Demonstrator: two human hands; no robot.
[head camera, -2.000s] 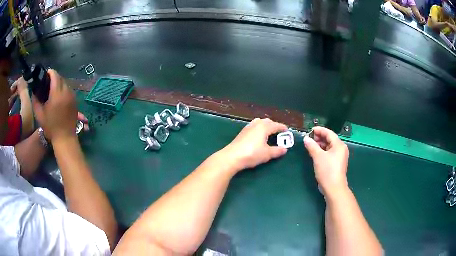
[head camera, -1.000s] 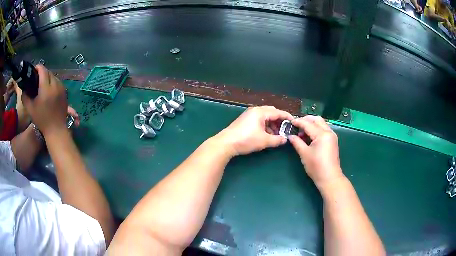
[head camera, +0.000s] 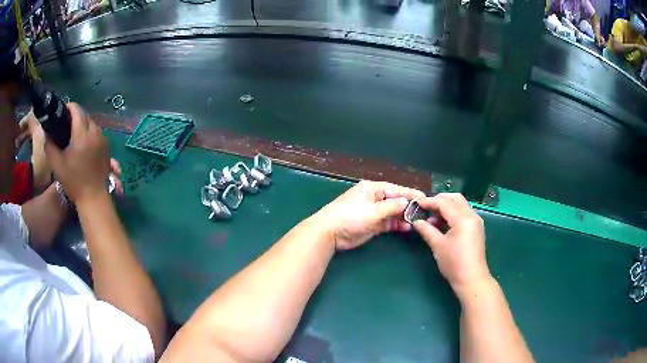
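Note:
A small silvery square housing (head camera: 413, 211) is held tilted between my two hands above the green bench top. My left hand (head camera: 365, 214) pinches it from the left with thumb and fingers. My right hand (head camera: 454, 230) has its thumb and fingertips on its right side. Something dark shows inside the housing at my right fingertips; whether it is a separate small part I cannot tell. A loose pile of silvery housings (head camera: 230, 188) lies on the bench to the left of my hands.
A green parts basket (head camera: 161, 135) with dark specks beside it is at the bench edge. Beyond is the dark conveyor belt (head camera: 340, 92) with small units. A neighbour at left holds a black screwdriver (head camera: 53, 117). A green post (head camera: 505, 99) stands ahead; more housings (head camera: 638, 276) lie far right.
Two seconds ago my hands were apart, a housing in the left and a small piece in the right. They have come together at the housing, which is now turned more edge-on.

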